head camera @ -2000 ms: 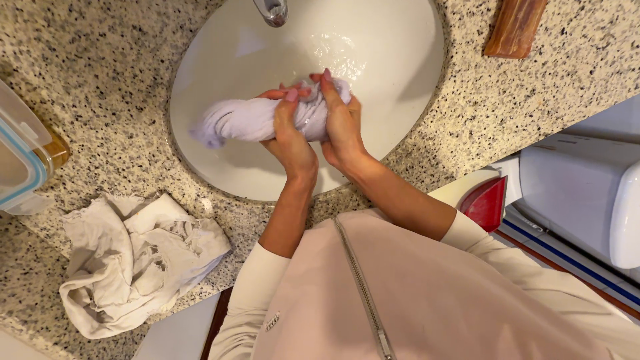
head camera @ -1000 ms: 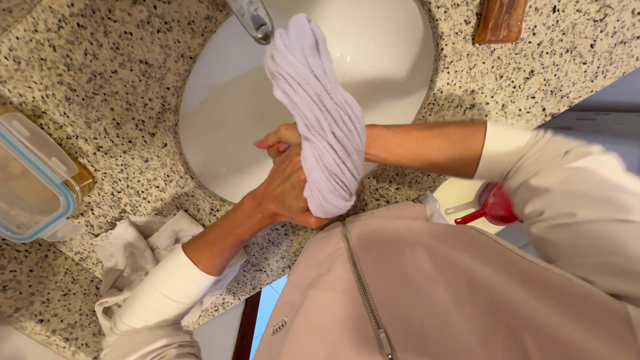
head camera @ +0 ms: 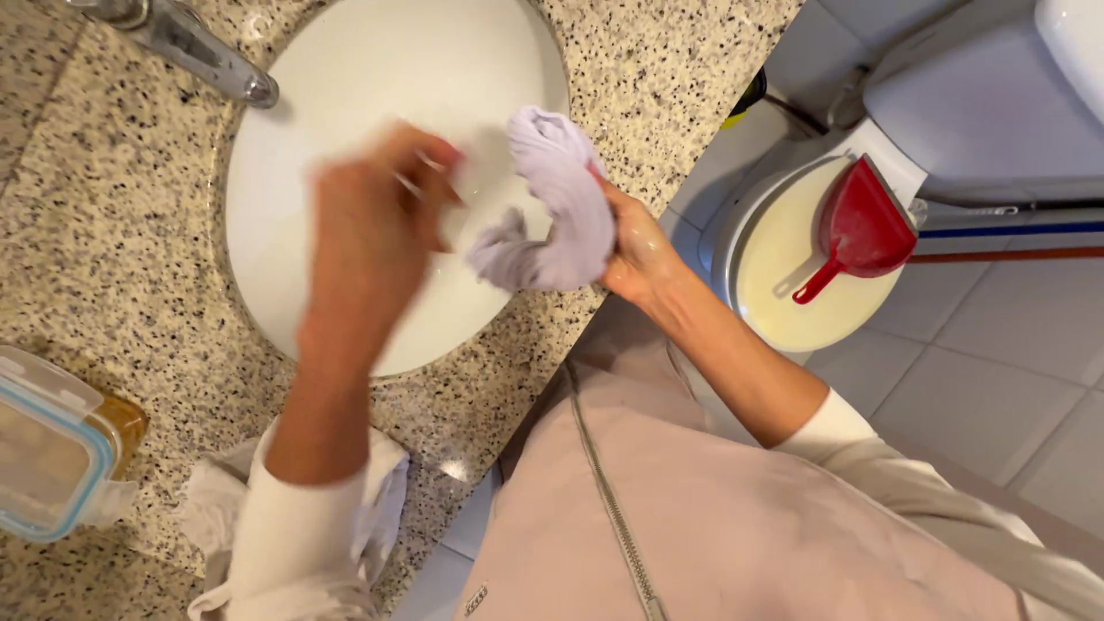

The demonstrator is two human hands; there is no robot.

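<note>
A wrung, pale lavender cloth [head camera: 573,211] hangs in a curve over the front right rim of the white oval sink [head camera: 405,69]. My right hand [head camera: 638,246] grips its right side, with the wrist beyond the counter edge. Over the middle of the basin is my left hand [head camera: 384,220], blurred by motion, fingers partly curled and apart from the cloth; nothing shows in it. A chrome faucet [head camera: 203,56] reaches over the sink's upper left rim.
A clear container with a blue-edged lid [head camera: 52,457] sits on the speckled counter [head camera: 147,250] at left. Beneath my left forearm lies a whitish cloth [head camera: 379,509]. Right of the counter, a red dustpan [head camera: 867,224] rests on the closed toilet lid [head camera: 776,285].
The lavender cloth, twisted between both hands two seconds ago, is now held by my right hand alone; my left hand has let go. The view has shifted to show more of the toilet.
</note>
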